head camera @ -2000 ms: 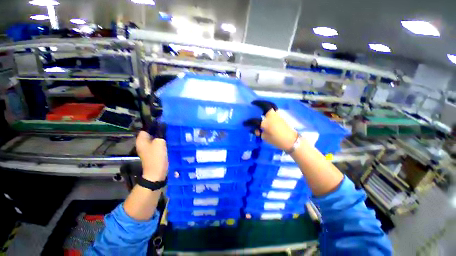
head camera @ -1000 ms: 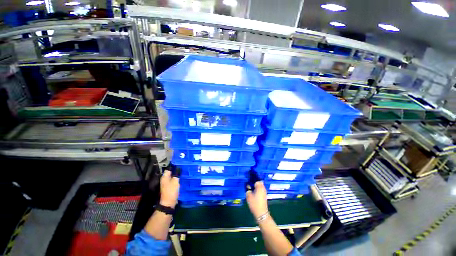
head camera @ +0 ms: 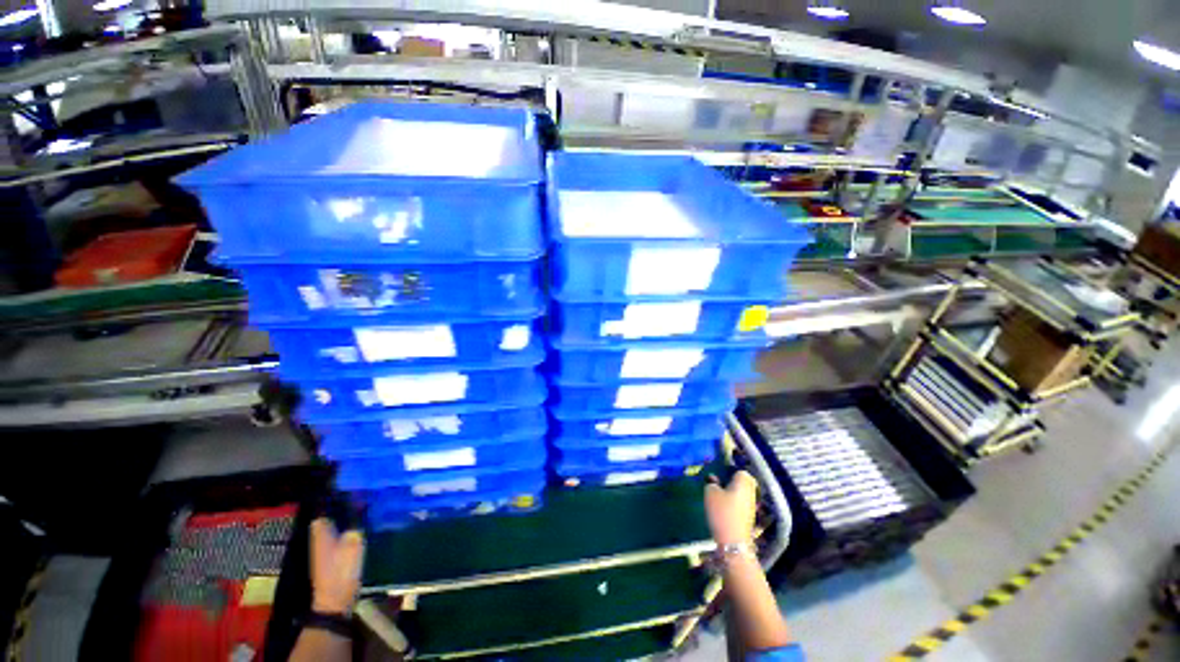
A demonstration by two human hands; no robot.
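Blue parts bins stand in two columns, a taller left one (head camera: 388,213) and a lower right one (head camera: 673,269), with white labels on their fronts and pale sheets in the top bins. They rest on the green top shelf (head camera: 518,550) of a trolley. My left hand (head camera: 337,565), with black-tipped fingers, is closed at the trolley's left side below the left column; its fingertips are partly hidden in dark. My right hand (head camera: 732,513) is closed on the trolley's right side, near the curved metal bar (head camera: 780,513).
A black tote with silvery strips (head camera: 841,472) stands on the floor at right, beside a cream-framed shelf trolley (head camera: 996,362). Another black tote with red and grey contents (head camera: 220,582) is at lower left. A conveyor rail (head camera: 142,395) runs behind. Yellow-black tape (head camera: 1022,576) marks the floor.
My hands have come down from the upper bins, past the lower stack fronts, and moved apart to the trolley's sides. The stacks now appear further left, with more floor showing at right.
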